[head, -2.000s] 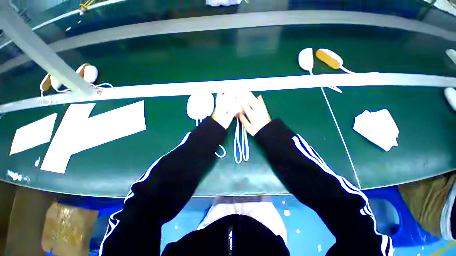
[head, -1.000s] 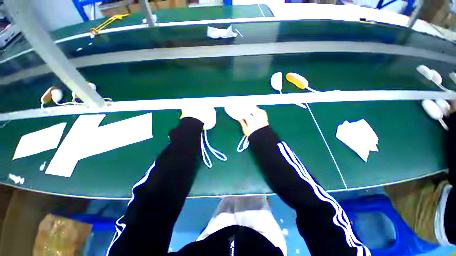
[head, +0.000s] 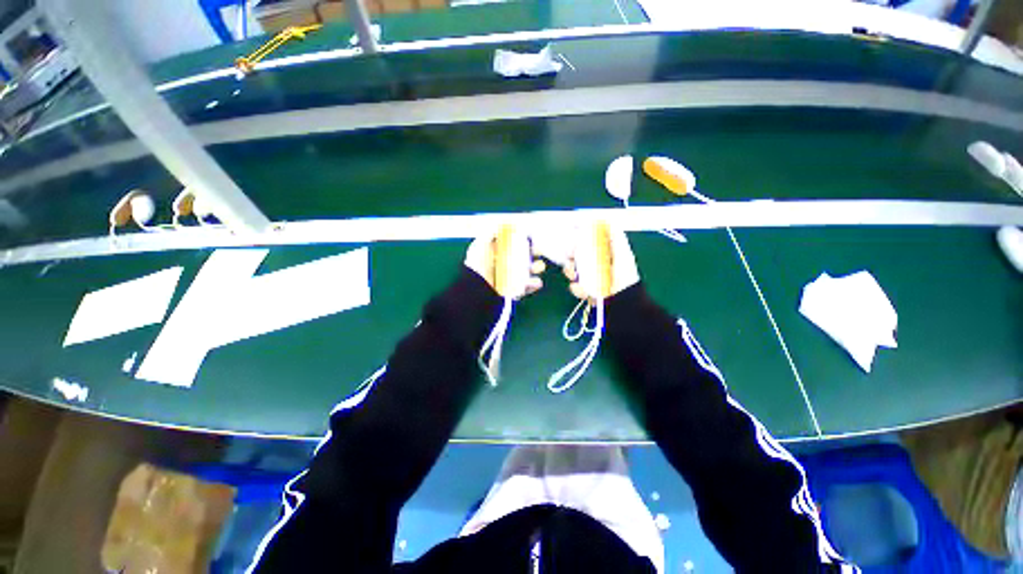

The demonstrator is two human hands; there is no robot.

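My left hand (head: 485,258) holds one oval corded pad (head: 512,262) on edge, its yellow-tan strip facing up. My right hand (head: 624,260) holds a second oval corded pad (head: 605,260) the same way, beside the first. White surfaces show between the two strips. A looped white cord hangs from the lower end of each pad over the green bench. Both hands are just in front of the pale rail, with fingertips near each other. The fingers behind the pads are hidden.
The pale rail (head: 426,228) crosses the green bench. Beyond it lie two corded pads (head: 670,175) and, at left, more by the slanted post (head: 168,135). White paper sheets (head: 289,299) lie left, crumpled white paper (head: 853,314) right. A blue stool (head: 864,493) stands below the bench edge.
The hands have moved closer together. Both pads are turned from white faces up to on edge, showing yellow-tan strips. The view has shifted slightly.
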